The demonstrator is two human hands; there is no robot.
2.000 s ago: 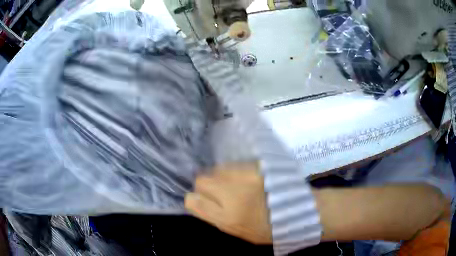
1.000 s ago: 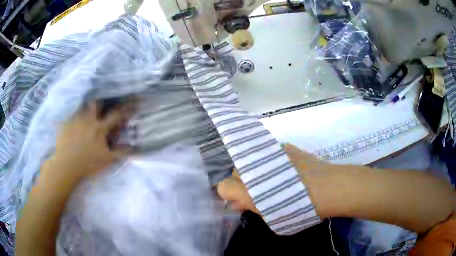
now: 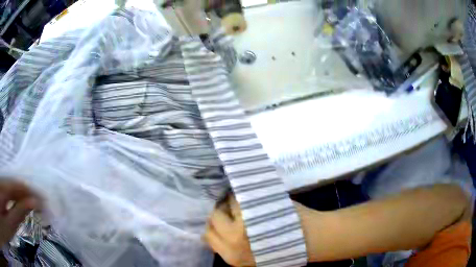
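The striped garment (image 3: 151, 107) lies bunched left of the needle, with sheer white lining (image 3: 120, 182) spread around and over it. A striped band (image 3: 235, 151) runs from under the sewing machine head (image 3: 190, 15) down towards me and over my right wrist. My right hand (image 3: 229, 232) grips the garment edge beside the band, its fingers partly hidden by cloth. My left hand (image 3: 18, 203) is blurred and cut off at the left edge, by the sheer lining; whether it holds the cloth is unclear. The needle area is blurred.
A clear plastic bag with dark contents (image 3: 365, 49) lies right of the needle on the machine bed (image 3: 287, 52). A printed ruler (image 3: 355, 141) runs along the white table edge. Striped cloth hangs at the far right, and more is heaped at the lower left.
My left hand has moved from the middle of the garment to the far left edge. The sheer lining is spread left, uncovering the striped cloth. My right hand has moved slightly down with the band.
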